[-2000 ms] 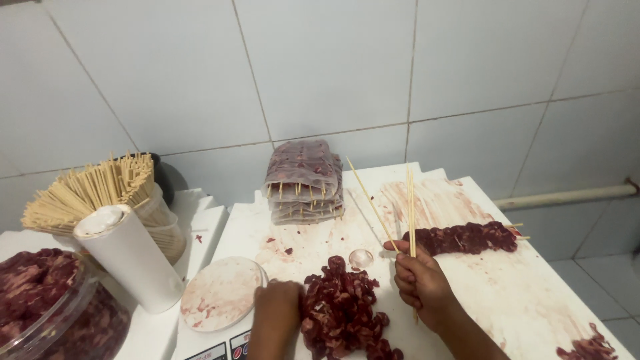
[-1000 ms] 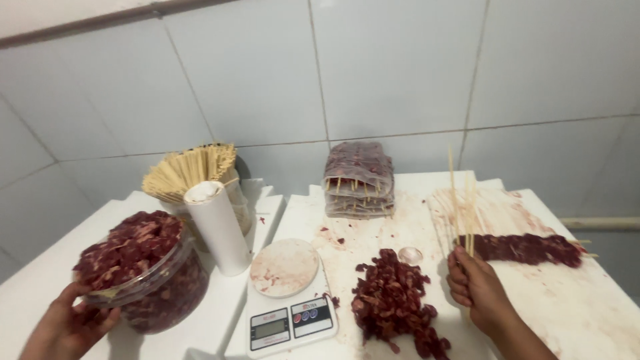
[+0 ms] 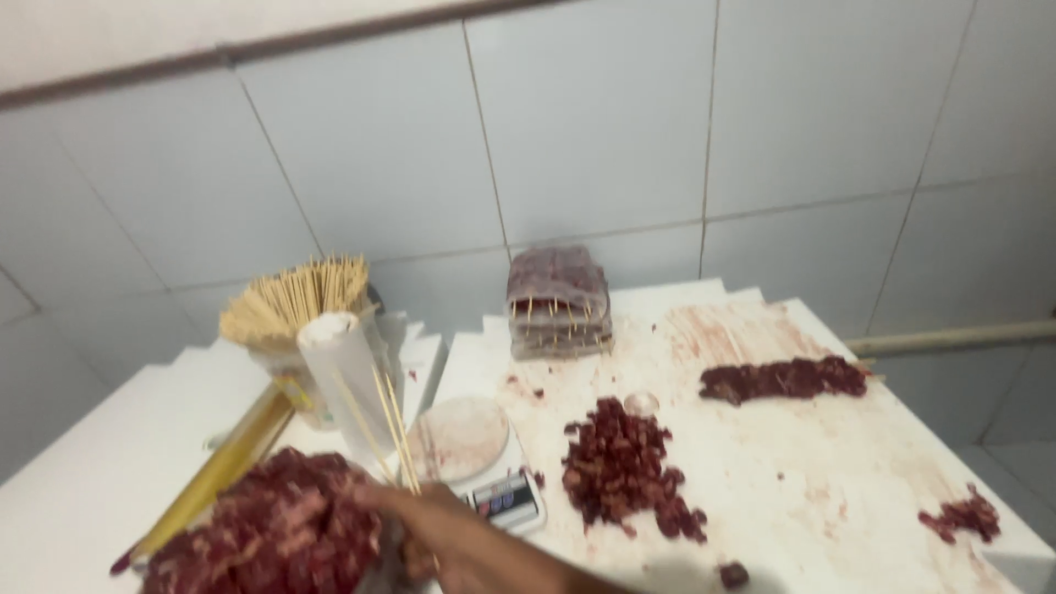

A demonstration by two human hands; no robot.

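Note:
At the lower left, my right hand (image 3: 429, 524) reaches across to the tub of cut raw meat (image 3: 280, 528), with several thin wooden skewers (image 3: 392, 425) held in its fingers and pointing up. Its fingertips are blurred against the tub's right side. My left hand is out of view. Right of the digital kitchen scale (image 3: 503, 499) lies a heap of small meat cubes (image 3: 619, 466). Farther right, a row of skewered meat (image 3: 784, 379) lies on the white board.
Bundled skewers (image 3: 301, 297) stand in a container behind a white roll (image 3: 346, 388). A yellowish wrapped roll (image 3: 210, 474) lies beside the tub. Bagged skewered meat (image 3: 558, 301) is stacked near the tiled wall. Meat scraps (image 3: 963, 516) lie by the board's right edge.
My right hand has moved left from beside the skewered row to the tub, still with the skewers. The tub is now nearer the scale, and my left hand has gone out of view.

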